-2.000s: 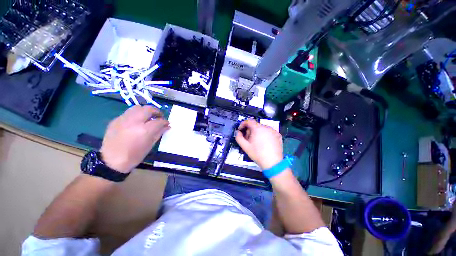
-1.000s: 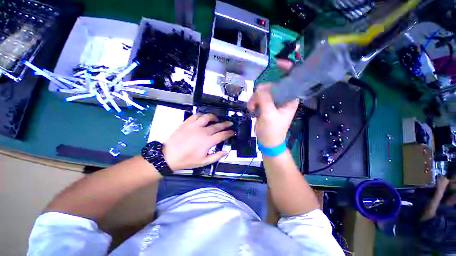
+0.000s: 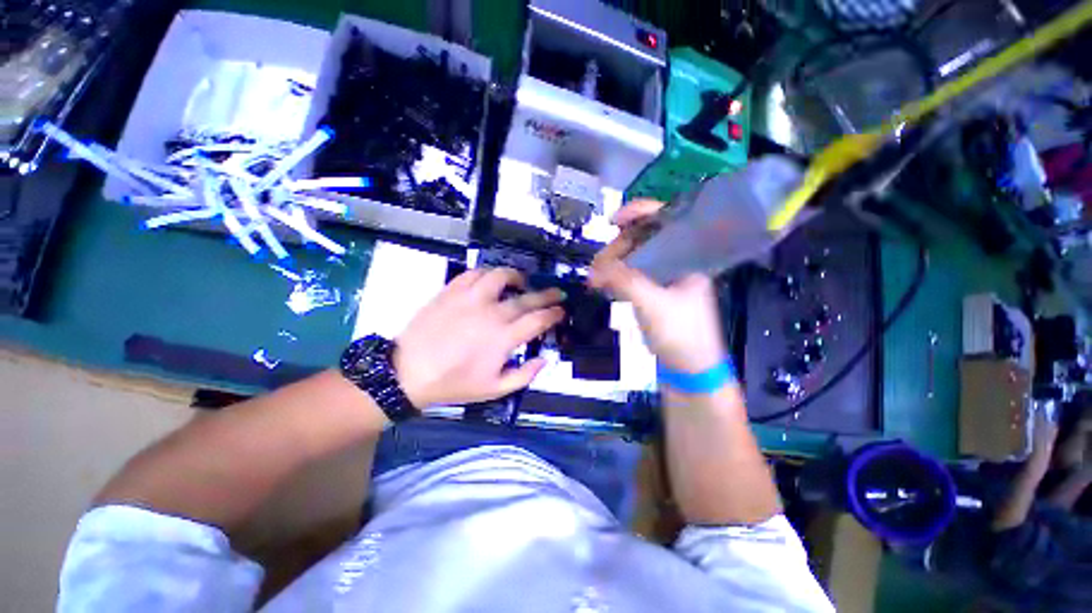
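A black plastic housing [image 3: 593,341] lies on the white work pad [image 3: 563,381] in front of me. My left hand [image 3: 473,335] lies over the housing's left part with its fingers spread, pressing on it; the fingers hide part of it. My right hand [image 3: 671,305] is closed around the grey electric screwdriver [image 3: 719,228], held tilted over the housing's right side. The screwdriver's tip is hidden, so contact with the housing cannot be told.
A screw feeder [image 3: 569,150] stands behind the pad, with a green box [image 3: 689,156] beside it. Bins of flat cables [image 3: 258,192] and black parts [image 3: 395,120] stand left. A black tray [image 3: 814,347] and blue tub [image 3: 898,491] are right. A person's arm [image 3: 1027,479] shows far right.
Two seconds ago both hands were empty of the screwdriver; my right hand has since gripped it. Over the last second the screwdriver tilted and shifted slightly, while my left hand stayed on the housing.
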